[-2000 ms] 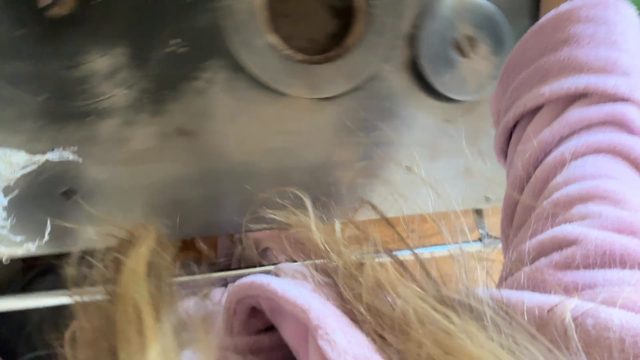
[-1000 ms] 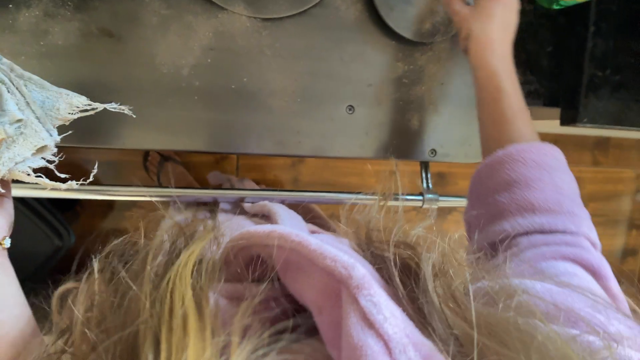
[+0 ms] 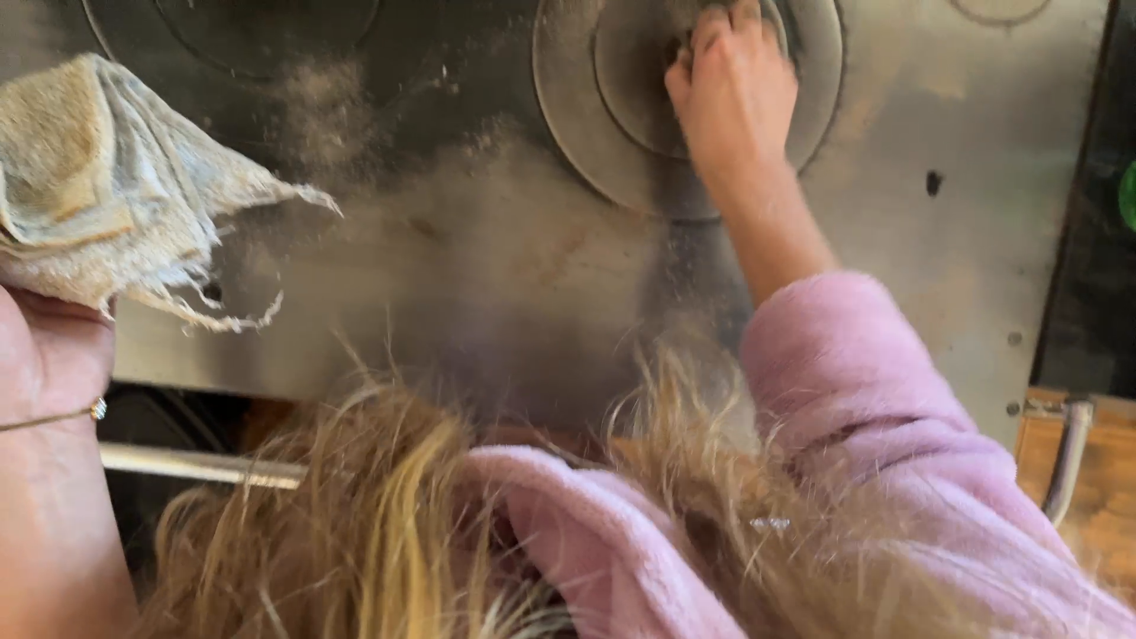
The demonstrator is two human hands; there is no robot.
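At the left edge, my left hand [image 3: 58, 351] holds up a frayed, folded cloth [image 3: 115, 169], stained beige and pale blue, above a metal stovetop [image 3: 497, 293]. A bracelet circles that wrist. My right hand [image 3: 737, 80] reaches down onto the small inner disc of a round burner plate [image 3: 568, 115] at the top centre, its fingers bent at the disc's middle. Whether the fingers grip a knob or recess there is hidden by the hand.
A second round plate [image 3: 240, 35] lies at the upper left. A metal rail [image 3: 204, 465] runs along the stove's front edge, with a bracket [image 3: 1069, 453] at right. Pale dusty marks cover parts of the stovetop. A green object [image 3: 1129, 195] shows at the right edge. Loose hair hides the lower middle.
The cloth and my left hand show more fully than one second ago. My right hand, at the edge of a disc then, is now over a disc's middle. The view has shifted.
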